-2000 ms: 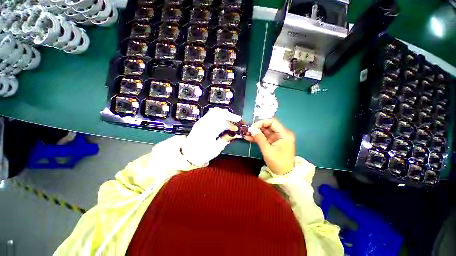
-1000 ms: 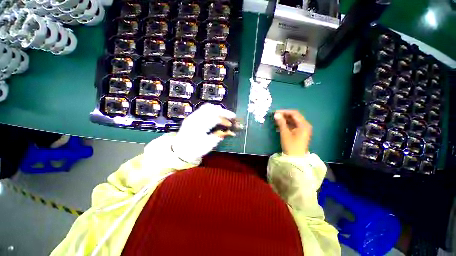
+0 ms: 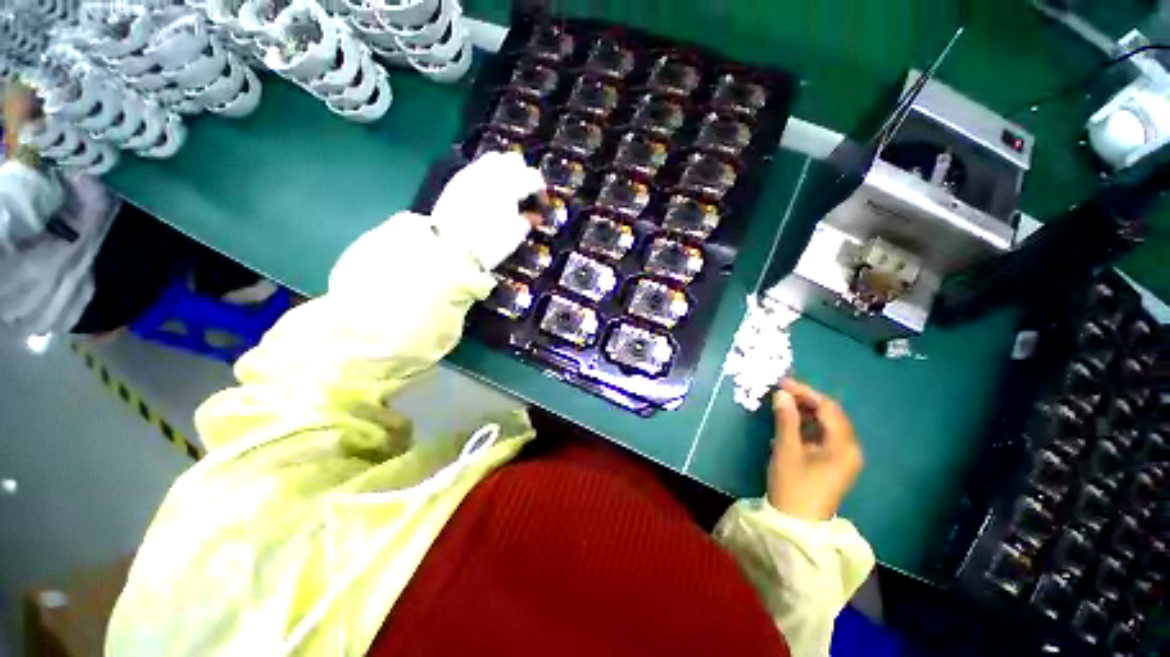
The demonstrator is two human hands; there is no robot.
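My left hand [image 3: 494,212], in a white glove with bare fingertips, reaches over the near-left part of the black blister tray [image 3: 699,372]. Its fingertips are at a pocket with a dark, silver-centred module [image 3: 552,212]; whether they grip it is hidden. My bare right hand [image 3: 815,449] is at the near end of a loose pile of small white parts [image 3: 760,349]. Its thumb and index finger are close together there; a part between them cannot be made out. The pockets in view beside my left hand hold modules.
A silver-grey benchtop machine [image 3: 885,257] with a thin rod stands beyond the pile, beside a black flexible arm [image 3: 1046,250]. A second module tray [image 3: 1091,475] lies at right. Stacked white rings [image 3: 321,64] are at far left. Another person's sleeve [image 3: 32,205] shows at the left edge.
My left hand has moved from the bench's near edge, where it held a small dark module, forward onto the tray. My right hand has moved to the white pile. The view has turned.
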